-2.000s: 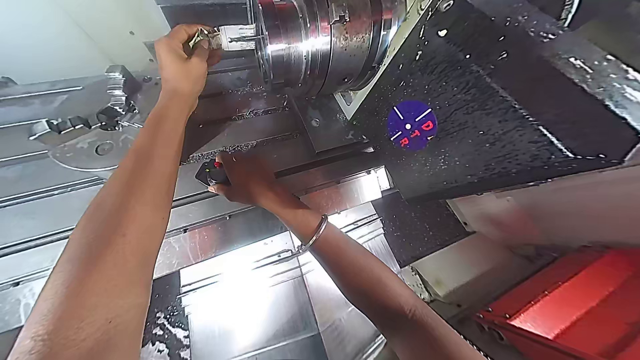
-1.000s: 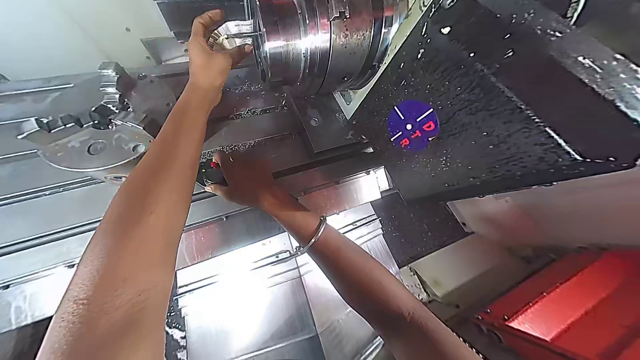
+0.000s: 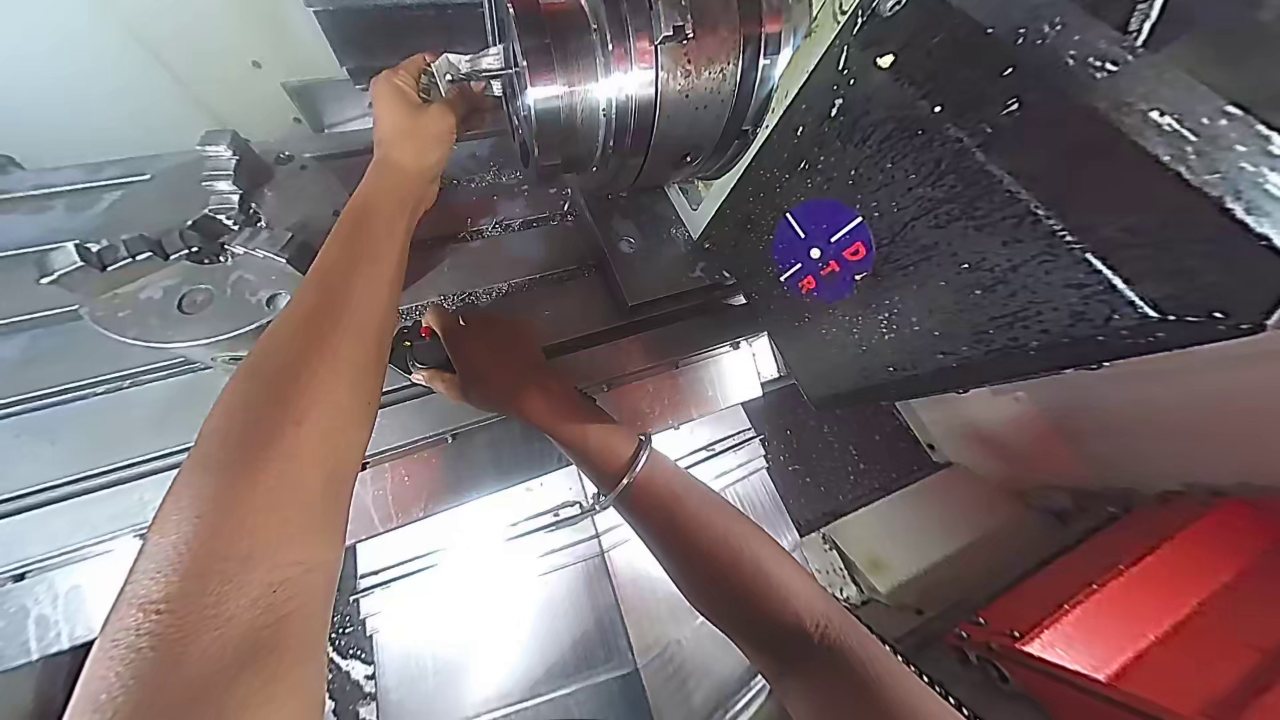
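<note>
My left hand (image 3: 415, 120) is raised at the upper left, its fingers around a small silvery metal piece (image 3: 470, 66) at the face of a round steel rotary unit, possibly a chuck (image 3: 620, 90). The fingers partly cover this piece. Lower down, my right hand (image 3: 490, 360), with a metal bangle at the wrist, grips a black handheld device (image 3: 415, 348) that has a red button near the thumb. Most of that device is hidden by the hand and the left forearm.
A jawed round fixture (image 3: 190, 295) lies on the slotted machine table (image 3: 100, 440) at left. Metal chips lie in the slots. A dark, wet plate (image 3: 930, 250) carries a purple disc (image 3: 823, 250) with red letters. A red housing (image 3: 1160, 610) stands at lower right.
One second ago my left hand's fingers were spread wider beside the metal piece; now they are closer around it. My right hand keeps its hold on the black device in about the same place.
</note>
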